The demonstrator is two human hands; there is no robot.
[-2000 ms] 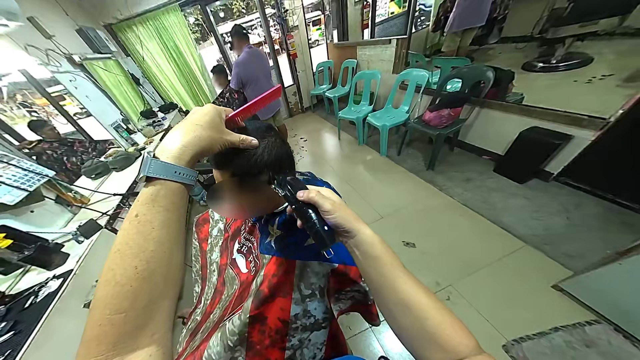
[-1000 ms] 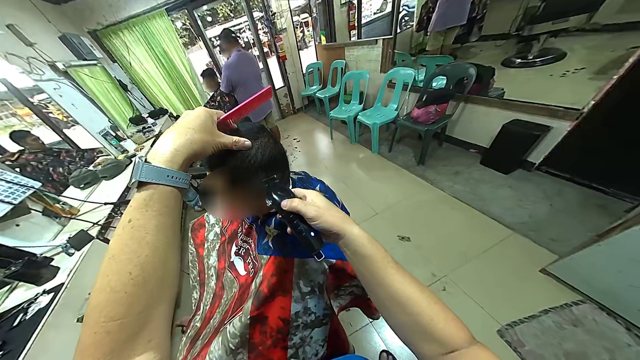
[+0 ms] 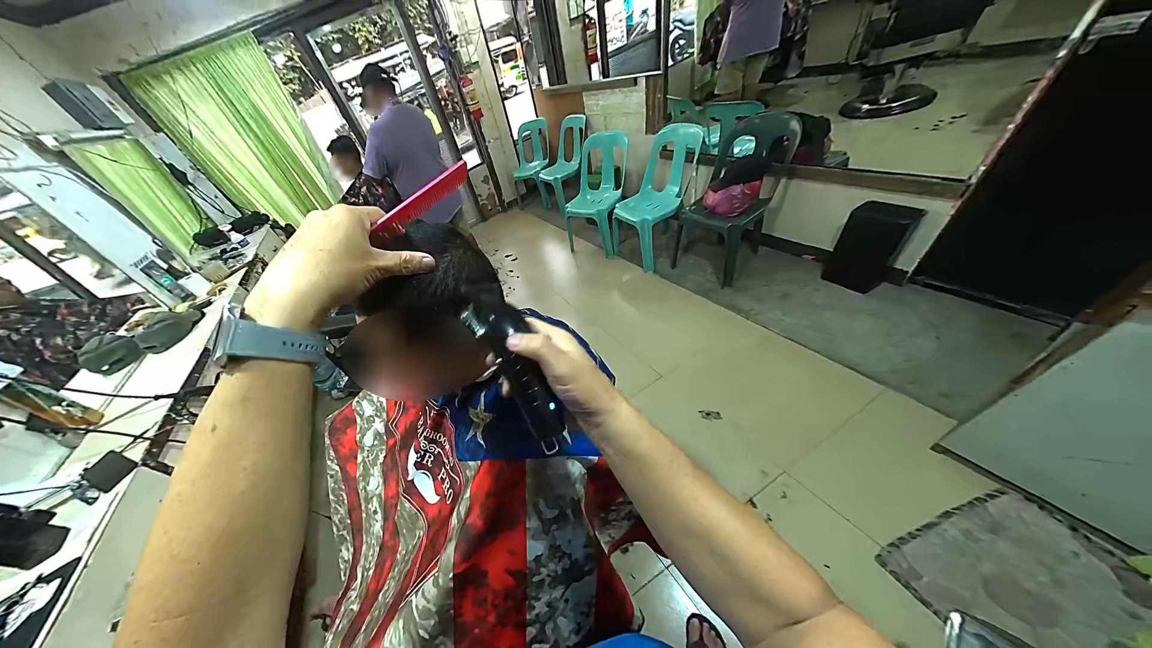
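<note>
A seated person in a red, white and blue barber's cape [image 3: 486, 531] is right in front of me. My left hand [image 3: 333, 261] lies on top of that person's dark hair [image 3: 441, 270], its thumb flat on the hair, and holds a red-pink comb [image 3: 423, 200] whose teeth stick out past the fingers. A black cordless hair clipper [image 3: 526, 387] is in my right hand [image 3: 562, 369], its head against the hair at the side, near the ear. The clipper slants, its rear end low over the cape's blue part. A grey watch is on my left wrist.
A counter [image 3: 135, 450] with cords and tools runs along the left. Green plastic chairs [image 3: 652, 202] and a dark chair [image 3: 742, 193] line the mirrored wall. A black bin [image 3: 871, 245] stands beyond them. Another person in a purple shirt [image 3: 405, 148] stands beside a seated person.
The clipper head has moved up a little along the side of the hair. My left hand still holds the comb on top of the head.
</note>
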